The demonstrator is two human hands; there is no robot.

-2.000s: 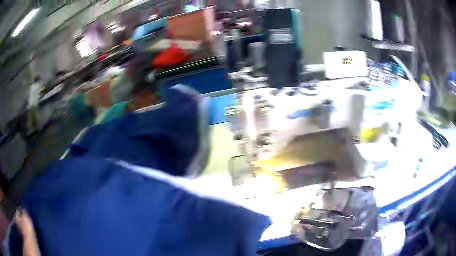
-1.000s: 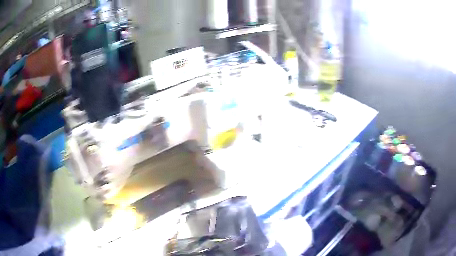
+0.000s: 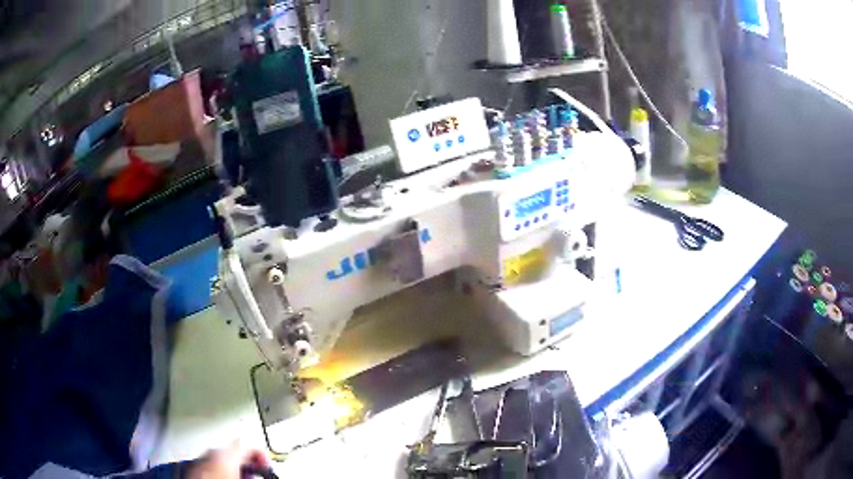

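Observation:
A large navy fabric piece with a pale edge band (image 3: 89, 365) hangs in a heap at the left, beside the white sewing machine (image 3: 374, 262). The needle area (image 3: 304, 374) is lit yellow, with no fabric under it. My left hand (image 3: 229, 463) is small and cut off by the bottom edge, below the needle plate. A small dark thing shows at its fingertips; whether it is held is unclear. My right hand is not in view.
Dark, shiny attachment plates (image 3: 533, 421) sit at the bed's front right. Black-handled shears (image 3: 687, 224) and an oil bottle (image 3: 703, 154) stand at the right rear. A dark teal slab (image 3: 281, 136) rises over the head. Coloured spools (image 3: 823, 295) are at far right.
The view swung right, then partly back left, and is sharper. The navy fabric that filled the lower left is now only at the far left. My left hand shows at the bottom edge.

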